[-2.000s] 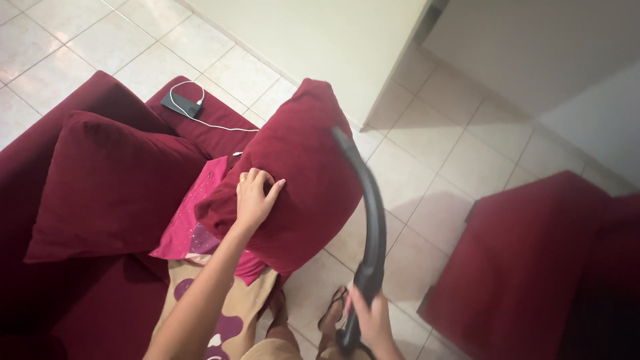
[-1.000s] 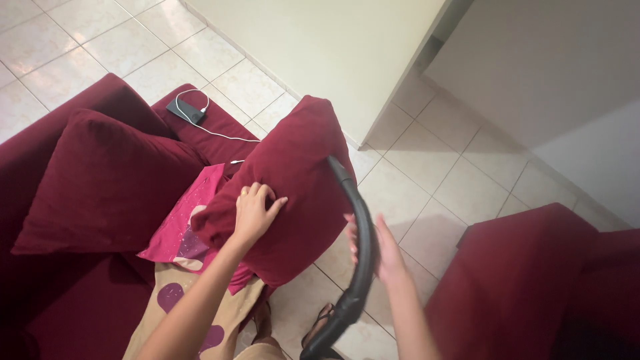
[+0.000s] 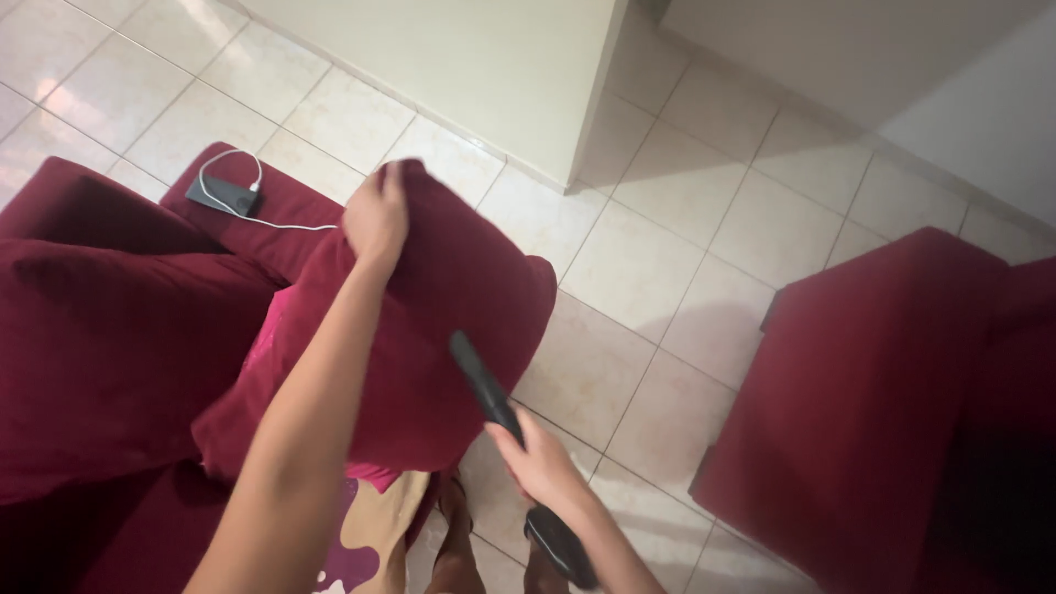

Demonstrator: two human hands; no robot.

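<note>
My left hand (image 3: 378, 213) grips the upper corner of a dark red cushion (image 3: 462, 272), which lies tilted over the sofa's edge. My right hand (image 3: 528, 454) is closed around a black tube-like tool (image 3: 487, 388), perhaps a vacuum hose handle; its narrow end rests on or just above the cushion's face. The thicker black lower part (image 3: 561, 549) shows below my right wrist. Pink cloth (image 3: 268, 330) and a beige cloth with purple shapes (image 3: 363, 544) show partly from under the cushion.
Another red cushion (image 3: 124, 355) leans on the sofa at left. A dark device (image 3: 221, 195) with a white cable (image 3: 289, 226) lies on the sofa's arm. A second red sofa (image 3: 858, 396) stands at right. Beyond are floor tiles (image 3: 643, 272) and a pale wall corner (image 3: 495, 74).
My left hand has moved from the cushion's face up to its corner, and the cushion has turned. My right hand now holds the black tool nearer its narrow end, which points up and left.
</note>
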